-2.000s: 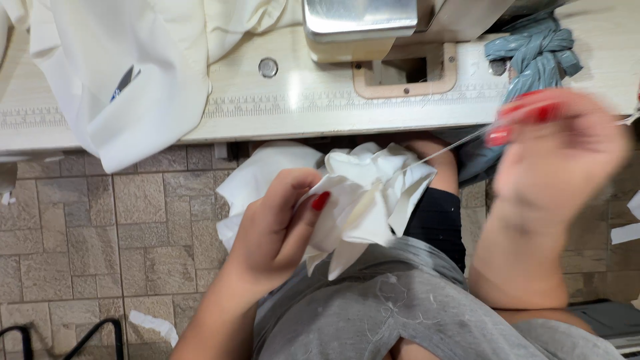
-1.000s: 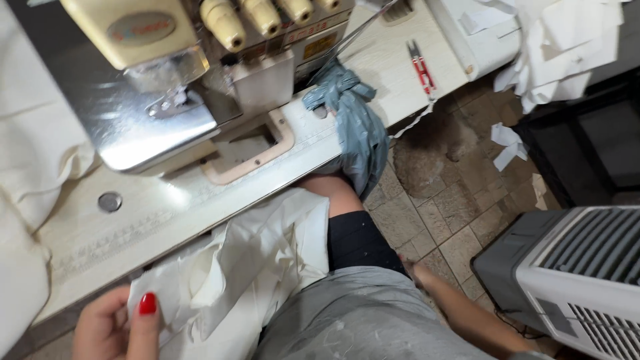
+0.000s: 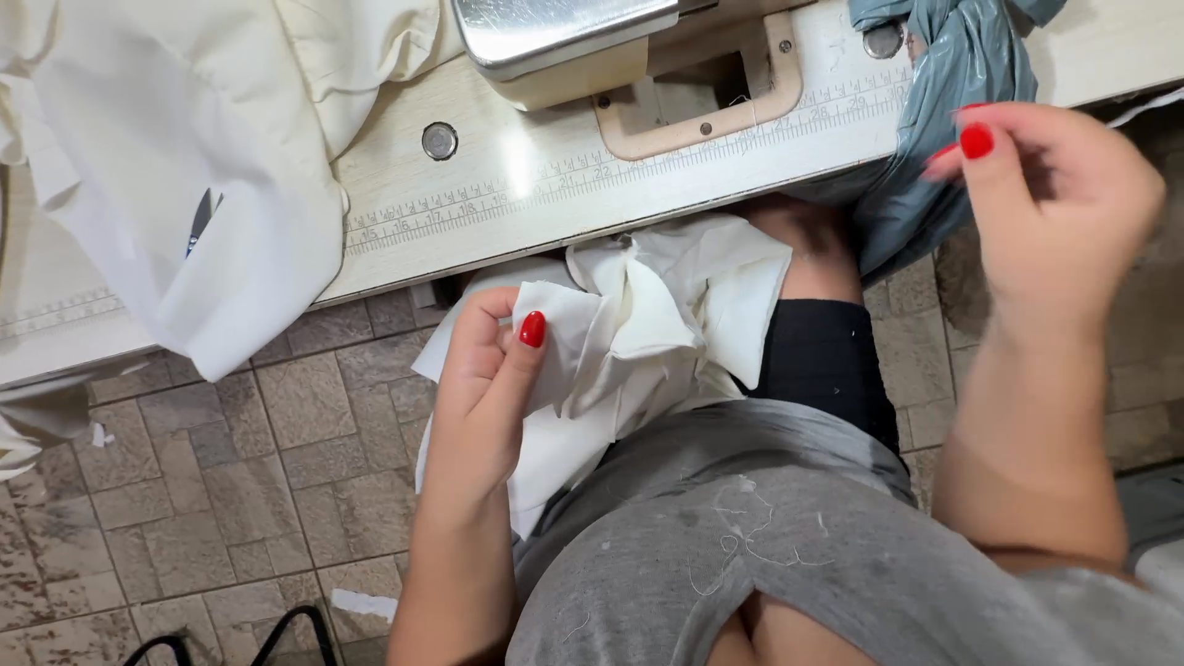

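White fabric (image 3: pixel 647 314) lies gathered in folds over my lap, below the table's front edge. My left hand (image 3: pixel 499 379) pinches a corner of it between thumb and fingers. To the right, my right hand (image 3: pixel 1045 185) is raised in front of a blue-grey plastic bag (image 3: pixel 962 92), its thumb and fingertips close together; whether a thread or other small thing is between them cannot be told. Loose threads (image 3: pixel 740 546) cling to the grey shirt.
A sewing machine (image 3: pixel 573 46) stands on the table (image 3: pixel 499 185), which has a printed ruler along its front. More white cloth (image 3: pixel 203 139) hangs over the edge at left, with small blades (image 3: pixel 202 222) on it. A scrap (image 3: pixel 363 604) lies on the tiled floor.
The view swung right and has come back. My right hand, out of sight one second ago, is raised at the right again. My left hand still holds the white fabric.
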